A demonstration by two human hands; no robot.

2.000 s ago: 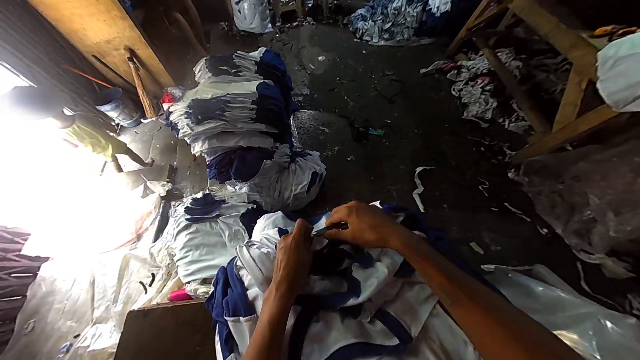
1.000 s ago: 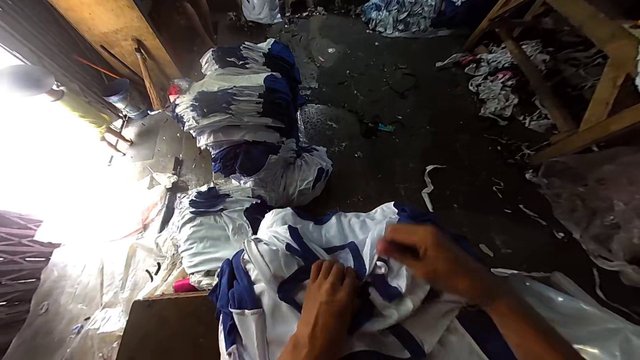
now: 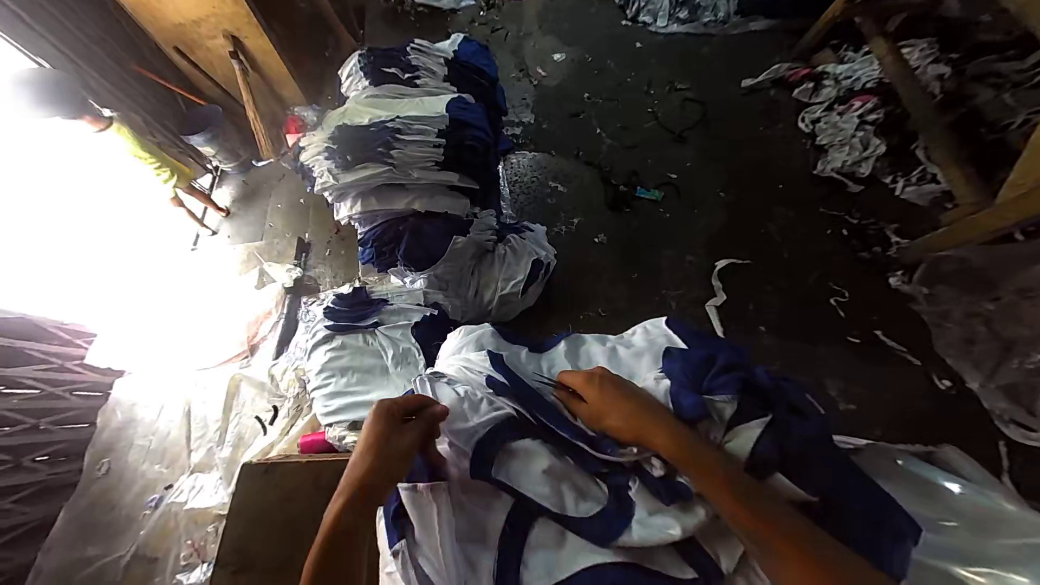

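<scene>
White and navy fabric pieces [image 3: 561, 487] lie heaped across the lower middle of the head view. My right hand [image 3: 609, 402] holds a small pair of thread snips [image 3: 548, 381], its thin blades pointing left over a navy strip of the cloth. At the heap's left edge, my left hand [image 3: 406, 422] has its thumb and fingertips pinched together at the white fabric; how much cloth is between them is hard to tell. Just beyond sits a bundle of folded white and navy cloth [image 3: 366, 366].
Tall stacks of cut cloth [image 3: 398, 162] stand ahead. A wooden box [image 3: 284, 520] and a magenta thread spool [image 3: 317, 443] are at lower left. Fabric scraps [image 3: 849, 122] lie by a wooden frame [image 3: 926, 122]. A person in yellow [image 3: 150, 154] is at upper left.
My left hand has moved left, from the middle of the heap to its edge. The snips' blades now show over the cloth, and the heap's folds have shifted.
</scene>
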